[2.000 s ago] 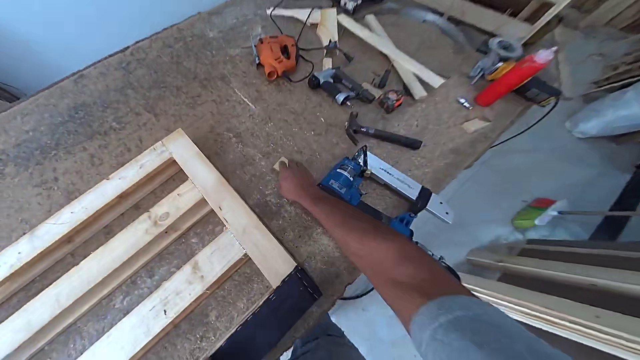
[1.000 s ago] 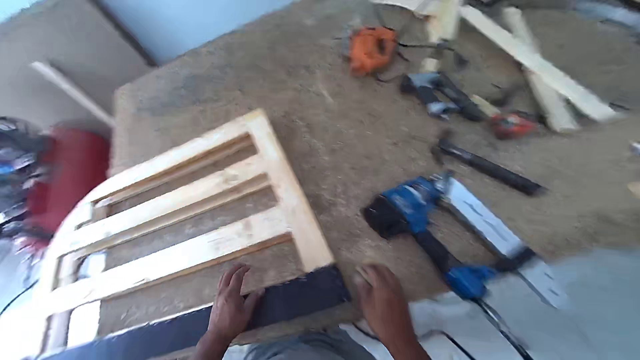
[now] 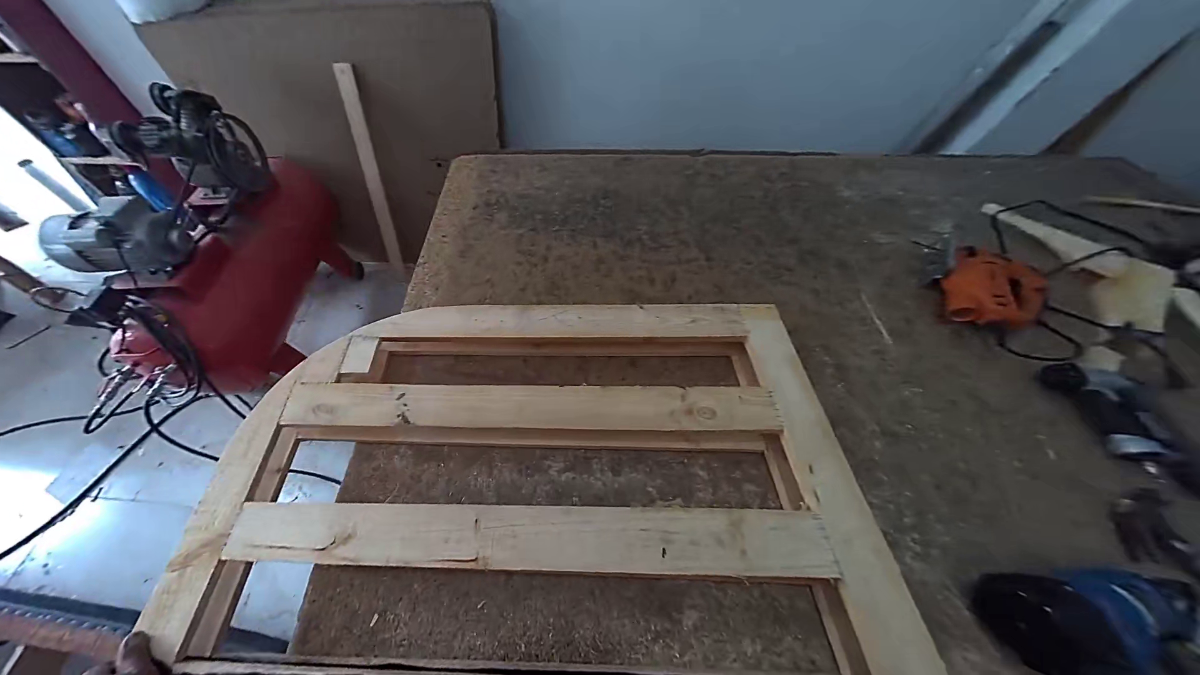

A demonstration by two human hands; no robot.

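Observation:
A pine wood frame (image 3: 534,539) with a rounded corner and several cross slats lies on the workbench (image 3: 656,225), its curved left side reaching past the bench edge. At the bottom left of the view, the fingers of my left hand (image 3: 136,656) rest at the lower left corner of the frame; most of that hand is cut off. My right hand is out of view. The dark strip along the frame's near edge shows only as a thin line. At the lower right, a blue and black nail gun (image 3: 1087,614) lies beside the frame, partly cut off.
An orange jigsaw (image 3: 994,289) with its cord, a grey and black air tool (image 3: 1116,412) and wood offcuts (image 3: 1134,291) lie on the right of the bench. A red air compressor (image 3: 272,262) and its hoses stand on the floor at left. A fibreboard sheet (image 3: 431,103) leans on the wall.
The view has swung left toward the compressor. My left hand was on the dark strip at the near edge and is now at the frame's left corner; my right hand has left the view.

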